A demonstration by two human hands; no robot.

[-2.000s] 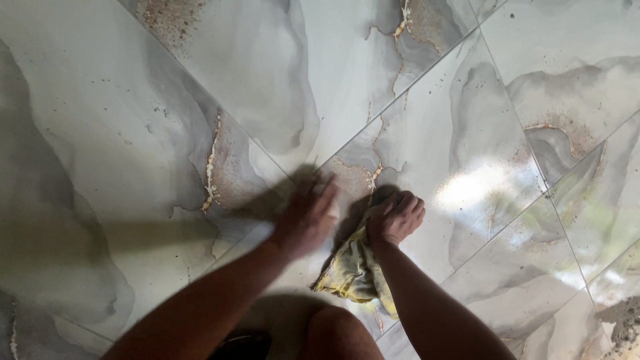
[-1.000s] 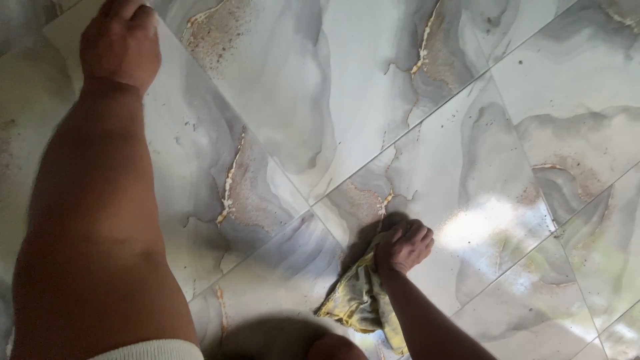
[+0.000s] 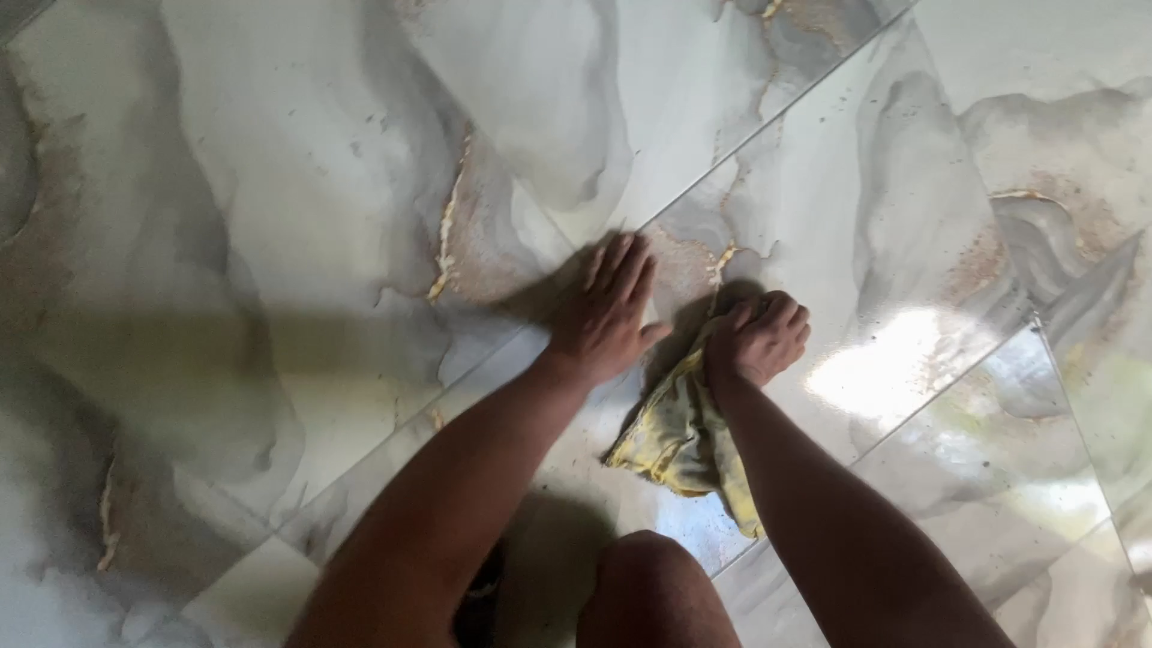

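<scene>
My left hand (image 3: 612, 310) lies on the glossy marble-patterned floor tiles (image 3: 306, 180), fingers extended over a tile joint and thumb spread to the right. Nothing shows in it. Just to its right, my right hand (image 3: 760, 337) is closed on a yellow and grey cloth (image 3: 679, 432). The cloth hangs out from under that hand toward me, spread crumpled on the tile and partly covered by my right forearm. What part of it lies beneath the palm is hidden.
A bent knee (image 3: 657, 589) is at the bottom centre, with a dark object (image 3: 481, 594) partly hidden beside it. Thin joints cross the floor diagonally. Small dark specks (image 3: 972, 463) dot the tiles, and bright light reflects at the right.
My left hand has come back from the upper left of the view, where it was a second ago, to the floor beside my right hand. My right hand has stayed on the cloth.
</scene>
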